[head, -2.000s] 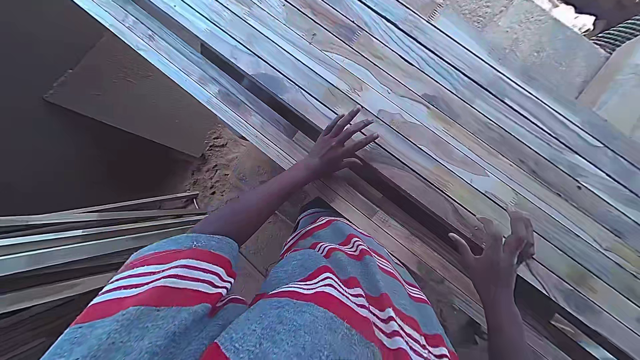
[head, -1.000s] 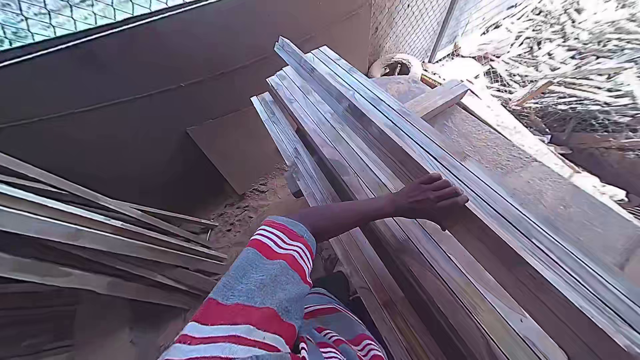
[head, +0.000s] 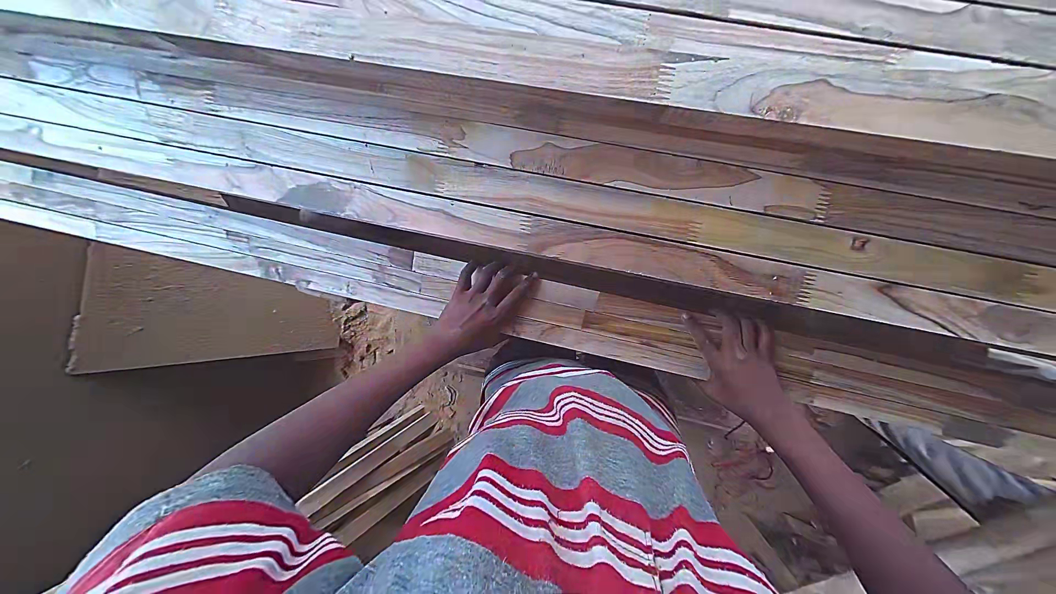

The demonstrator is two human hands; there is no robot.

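Note:
Long finger-jointed wooden boards (head: 577,194) lie side by side across the upper view, sloping down to the right. Below them runs a lower layer of narrow wooden strips (head: 379,276), nearest my body. My left hand (head: 487,301) rests on these strips near the middle, its fingertips at the dark gap beside the higher boards. To its right, my right hand (head: 738,359) lies over the same strips, fingers pointing at the side of the higher boards. The fingertips of both hands are partly in shadow, and whether they grip a strip is unclear.
A brown flat panel (head: 206,309) leans at the left under the boards' edge. Loose wooden strips (head: 379,462) lie low beside my legs. At the lower right are wood offcuts (head: 932,507) and a grey sheet (head: 957,462). Sawdust (head: 367,330) covers ground below the stack.
One second ago one hand lay on top of an upper board and the other was out of view; now both hands are on the near, lower strips. The view has swung a lot.

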